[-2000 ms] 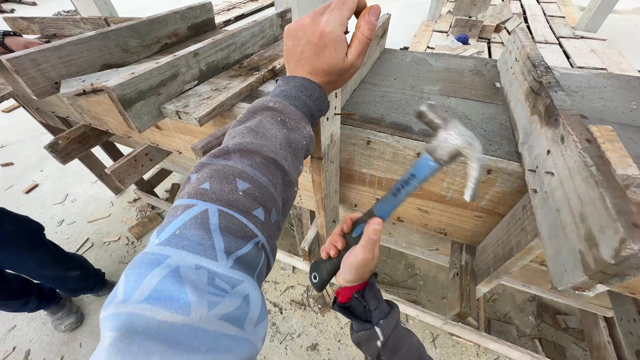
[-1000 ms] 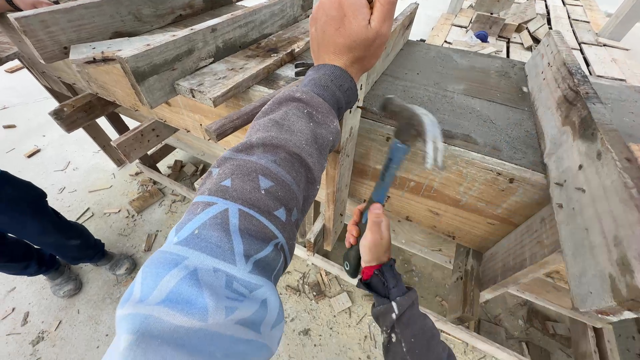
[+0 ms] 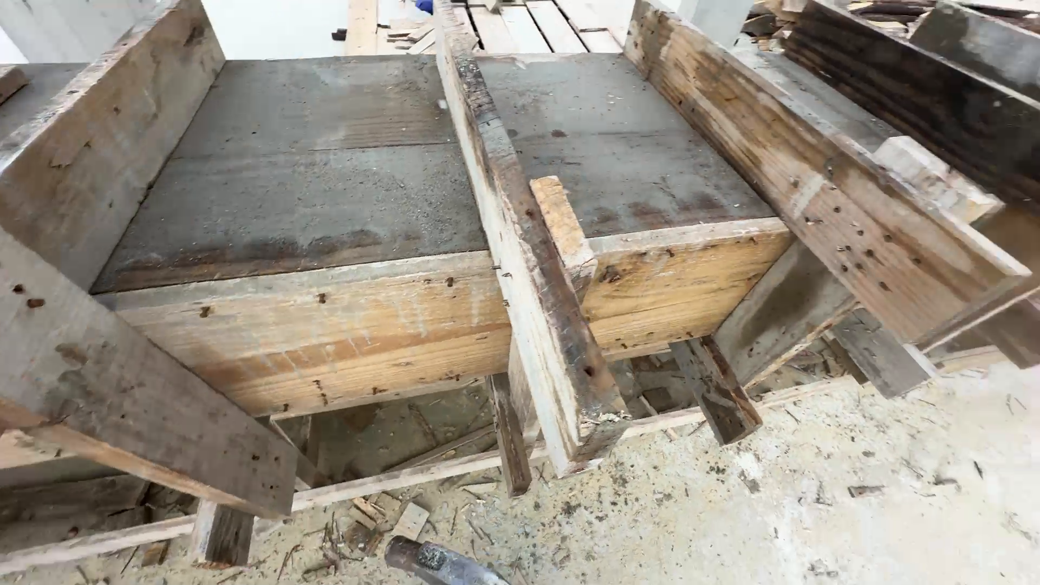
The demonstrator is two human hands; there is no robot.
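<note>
At the bottom edge of the head view the steel head of a claw hammer point(image 3: 443, 562) shows; its handle and any hand on it lie outside the frame. Neither my left hand nor my right hand is visible. Above the hammer stands a wooden formwork with a nail-studded side board point(image 3: 349, 333) and grey, cement-stained top boards point(image 3: 325, 162). A long plank on edge point(image 3: 528, 260) crosses it in the middle, with a short wood block point(image 3: 561, 223) against its right side.
More planks on edge cross the form at the left point(image 3: 130, 422) and right point(image 3: 837, 187). Short timber ends point(image 3: 719, 398) jut out below. A long thin wooden strip point(image 3: 390, 475) runs near the floor. Wood scraps litter the concrete floor point(image 3: 780, 496).
The view has swung right along the formwork. Both hands have left the frame; the right one held the hammer before. The hammer now shows only by its head at the bottom edge.
</note>
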